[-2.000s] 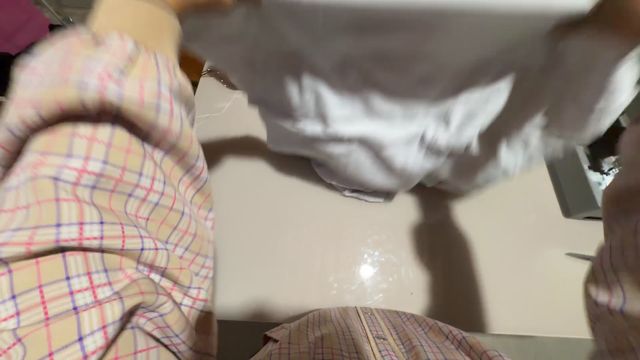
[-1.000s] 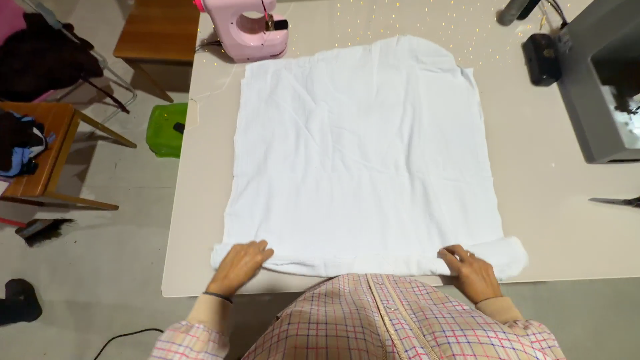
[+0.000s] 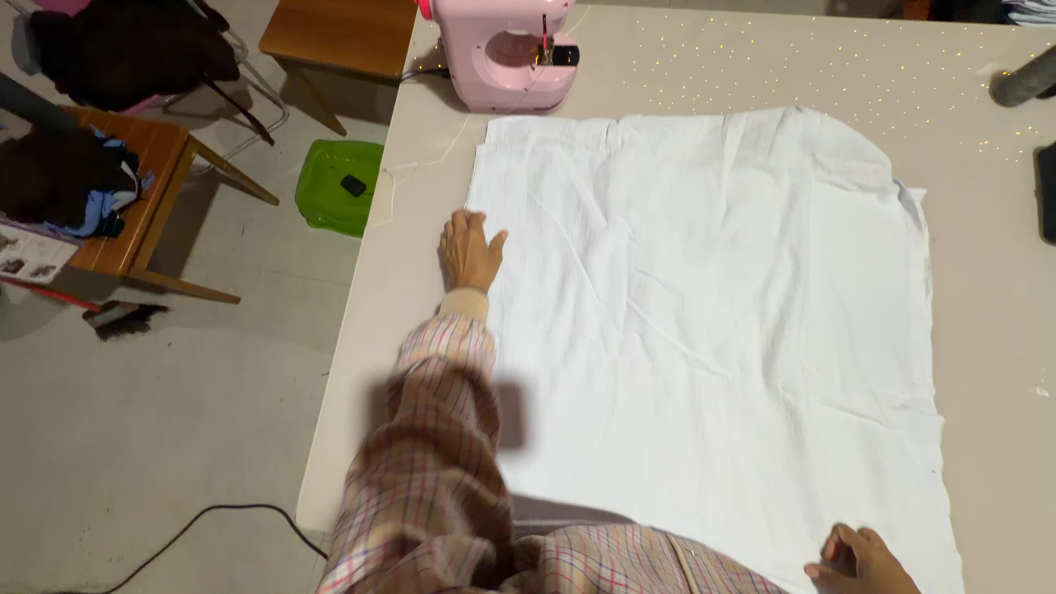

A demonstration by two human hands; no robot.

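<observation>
White cloth (image 3: 701, 330) lies spread over the pale table (image 3: 990, 371), with soft wrinkles and a folded-over upper right corner. My left hand (image 3: 473, 250) rests at the cloth's left edge, palm down with its fingers a little apart, holding nothing that shows. Low on the right, my right hand (image 3: 858, 561) is over the lower right part of the cloth, fingers curled; whether it pinches any fabric cannot be seen. My body hides part of the cloth's near edge.
A pink sewing machine (image 3: 511, 62) stands just beyond the cloth's upper left corner. Dark objects (image 3: 1046, 194) lie at the table's right. Left of the table are a green plastic basin (image 3: 338, 186), wooden stools (image 3: 157, 177) and a black cable (image 3: 247, 506) on the floor.
The rolled near edge of the cloth, under both hands a second ago, no longer shows as a roll. My left hand has moved forward along the left edge. Two seconds ago the cloth was held up.
</observation>
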